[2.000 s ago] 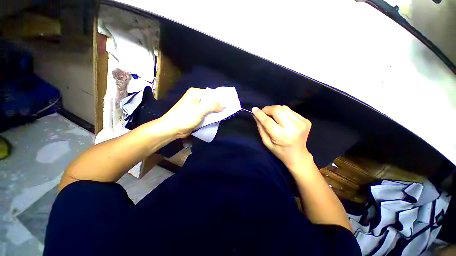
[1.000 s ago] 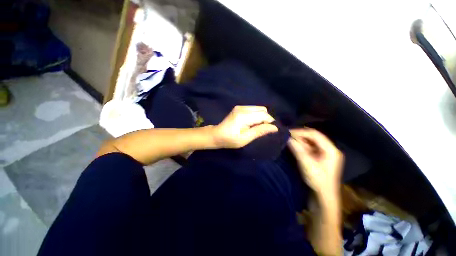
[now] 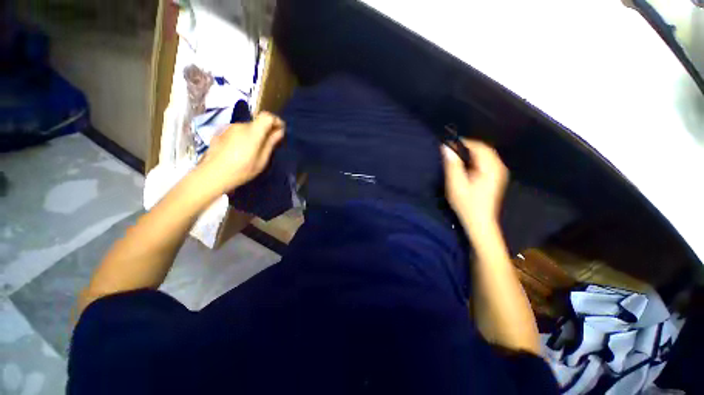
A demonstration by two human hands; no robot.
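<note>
My left hand is at the left of the lap with its fingers curled, above a dark navy cloth piece with a pale edge. I cannot tell whether its fingertips hold anything. My right hand is at the right of the lap, closed around a small dark tool that looks like thread snips, mostly hidden by the fingers. Between the hands lies the dark lap cloth, with short white threads on it.
A narrow wooden box with white lining and navy-and-white offcuts stands at the left. The white table curves across the upper right. A crumpled white-and-navy bundle lies low right. Worn grey floor shows left.
The hands have moved apart, the left towards the box, the right slightly up. The piece between them is no longer there. The dark tool now shows in my right hand, and white threads show on the lap.
</note>
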